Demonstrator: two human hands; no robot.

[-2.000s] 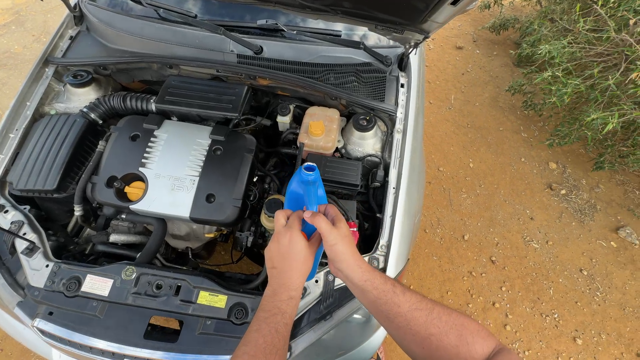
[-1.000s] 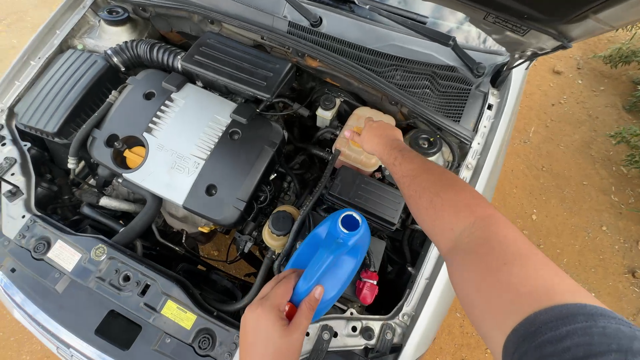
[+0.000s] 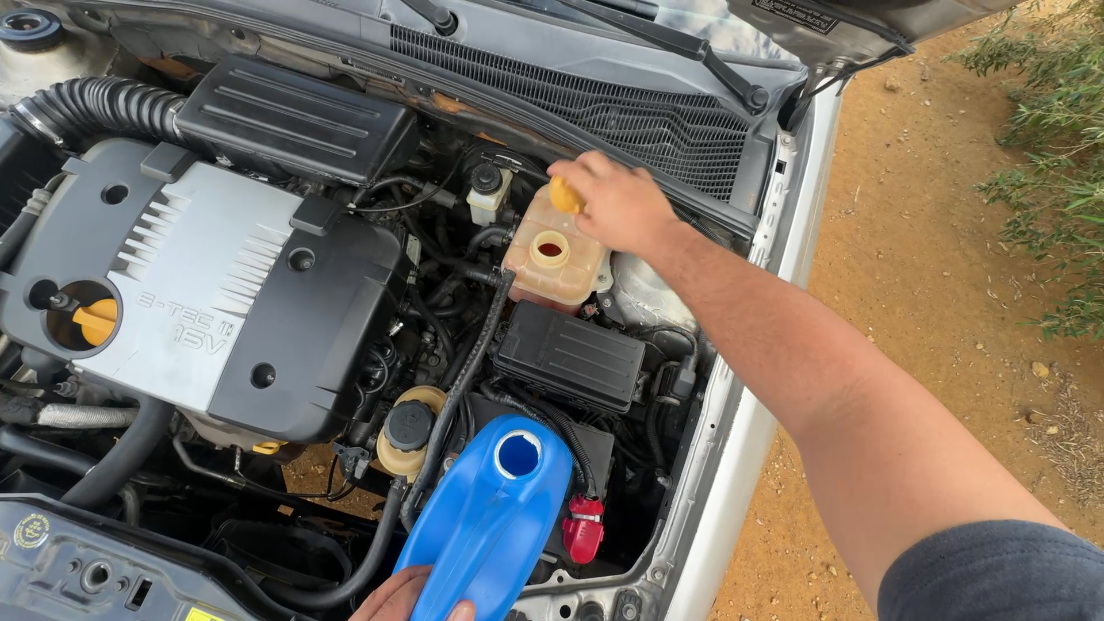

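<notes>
My right hand holds a yellow cap between its fingers, just above the back of the translucent coolant expansion tank. The tank's round filler neck is uncovered, with reddish colour inside. At the bottom, my left hand grips a blue plastic jug, of which the lower part is out of frame. The jug's mouth has no cap and points up, in front of the black fuse box.
The engine cover fills the left. A reservoir with a black cap is left of the jug. A red battery terminal cover lies to its right. A brake fluid reservoir stands beside the tank. The fender edge runs along the right.
Two seconds ago both hands were on the jug and the yellow cap sat on the tank. My right hand went to the cap, which is now off the neck. The view is closer.
</notes>
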